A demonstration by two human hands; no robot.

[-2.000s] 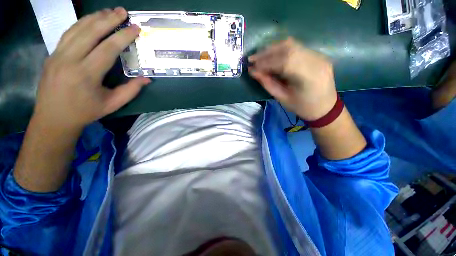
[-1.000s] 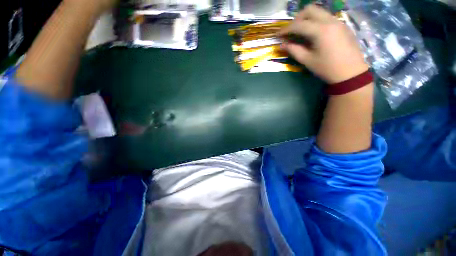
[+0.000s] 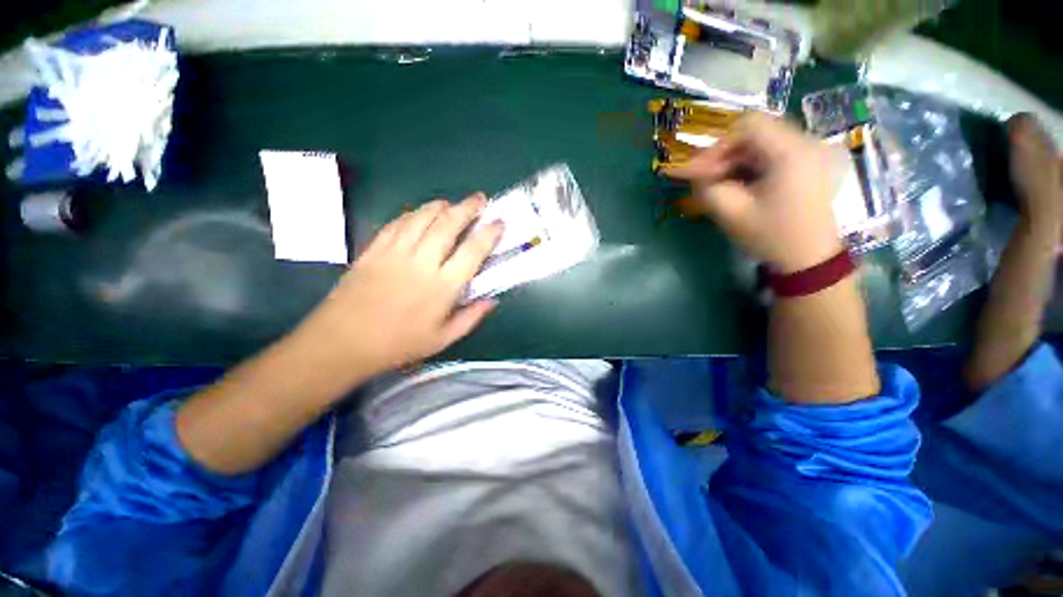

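A silvery-white phone housing point(image 3: 542, 239) lies tilted on the green mat in front of me, blurred. My left hand point(image 3: 422, 266) rests on its left end, fingers over the edge. A stack of orange flex cables point(image 3: 676, 126) lies right of it, farther back. My right hand point(image 3: 764, 175) is at the near right side of the stack, thumb and fingers drawn together and blurred. Whether it holds a cable or a tool cannot be made out.
Other housings lie behind the stack point(image 3: 723, 58) and right of my right hand point(image 3: 865, 175), beside a clear plastic bag point(image 3: 938, 210). A notepad point(image 3: 305, 208), a white bunch on a blue packet point(image 3: 114, 107) and a grey roller point(image 3: 49, 211) are left. Another person's arm point(image 3: 1012, 274) is far right.
The view has shifted. My left hand has come back from the far left edge and is now on a housing near me. My right hand remains by the orange stack.
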